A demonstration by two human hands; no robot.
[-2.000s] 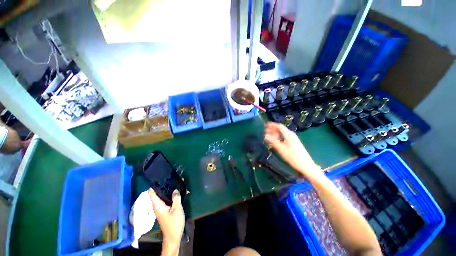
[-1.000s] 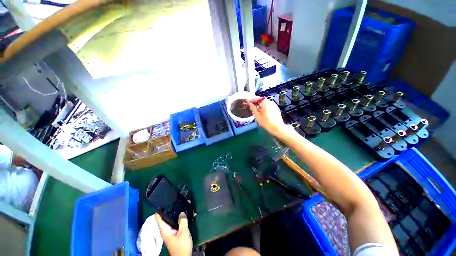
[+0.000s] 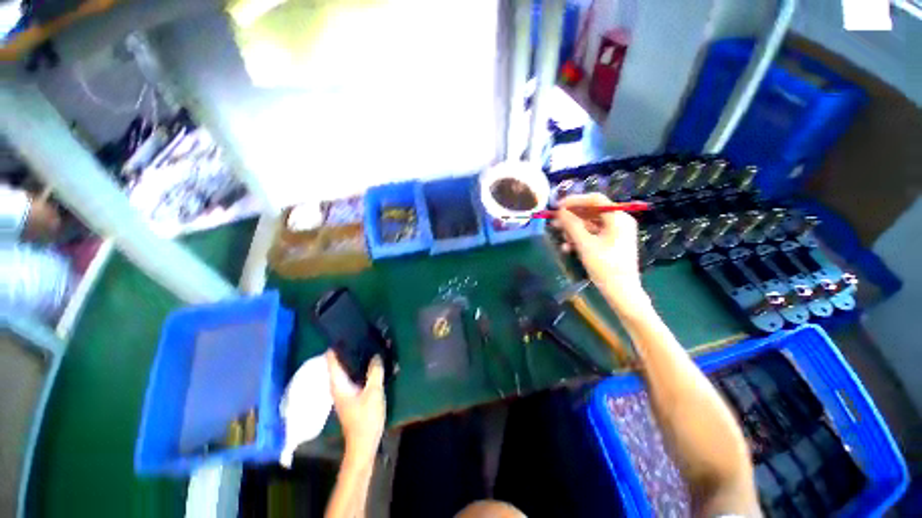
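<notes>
My left hand (image 3: pixel 360 402) holds a black lock panel (image 3: pixel 346 326) upright and slightly tilted above the bench, left of the grey block. My right hand (image 3: pixel 596 235) holds a red-handled grease brush (image 3: pixel 604 207) almost level, its tip pointing left at the near rim of the white grease pot (image 3: pixel 489 200). Brown grease shows inside the pot. A small brass ring (image 3: pixel 442 327) lies on the grey support block (image 3: pixel 441 354). The picture is somewhat blurred.
Small blue bins (image 3: pixel 397 246) and a divided box (image 3: pixel 321 265) stand at the back. Pliers (image 3: pixel 487 349) and a hammer (image 3: pixel 604 329) lie mid-bench. Left is a shaft tray (image 3: pixel 153 405); right, panels with brass shafts (image 3: pixel 775 296) and a blue crate (image 3: pixel 880 445).
My right hand has drawn the brush out of the pot, to the right and towards me. My left hand still holds the panel. The view has shifted.
</notes>
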